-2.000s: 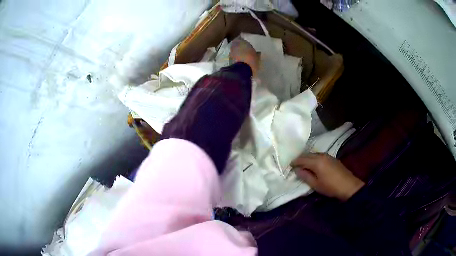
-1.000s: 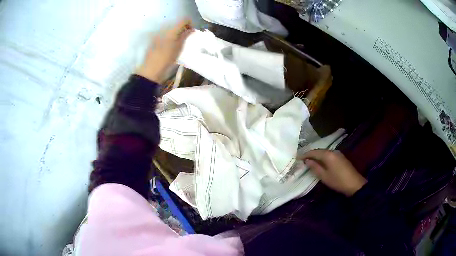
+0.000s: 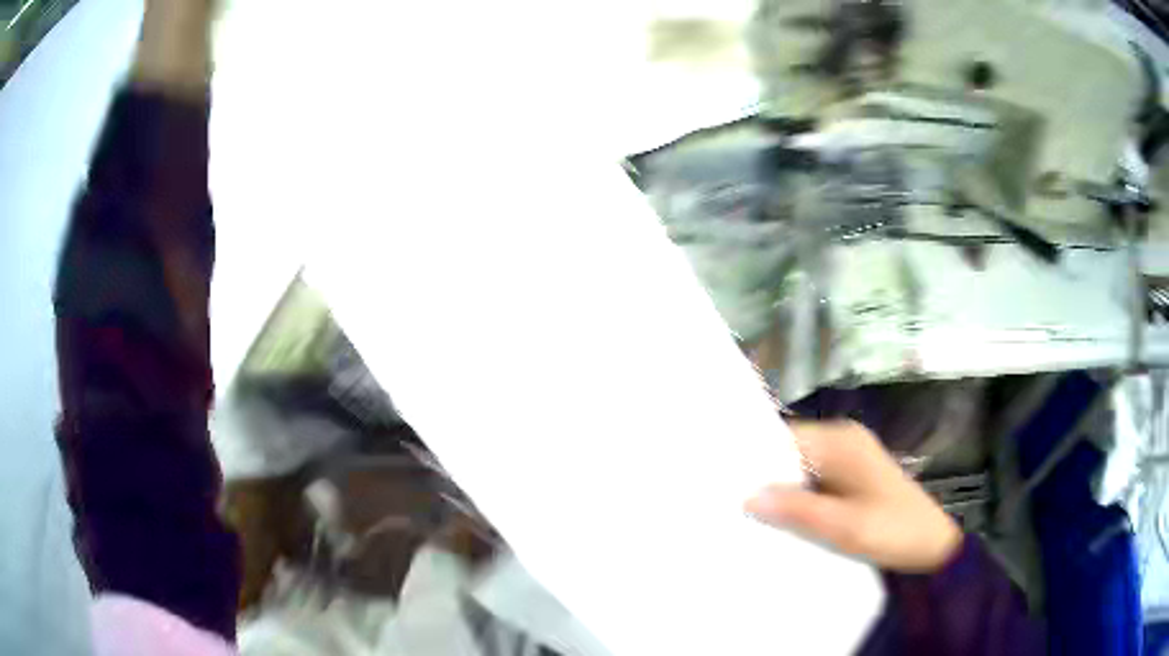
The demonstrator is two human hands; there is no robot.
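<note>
A large overexposed white cloth piece [image 3: 513,282] is stretched from the top left to the lower right, its detail washed out. My right hand [image 3: 872,493] holds its lower right end, thumb on top near the edge. My left arm is raised at the left. Only the wrist and lower part of my left hand [image 3: 174,45] show beside the cloth at the top edge. Its fingers are cut off or hidden, so its grip cannot be seen.
The blurred sewing machine [image 3: 1026,141] and its pale bed [image 3: 1000,308] are at the upper right. A blue bin [image 3: 1090,551] is at the lower right. A brown box [image 3: 385,493] with crumpled white pieces [image 3: 430,602] lies below the cloth. A pale surface [image 3: 39,256] is at left.
The view has swung up from the box to the machine. The white cloth is lifted and spread out in front of me. My left arm has risen; my right hand has stayed on cloth.
</note>
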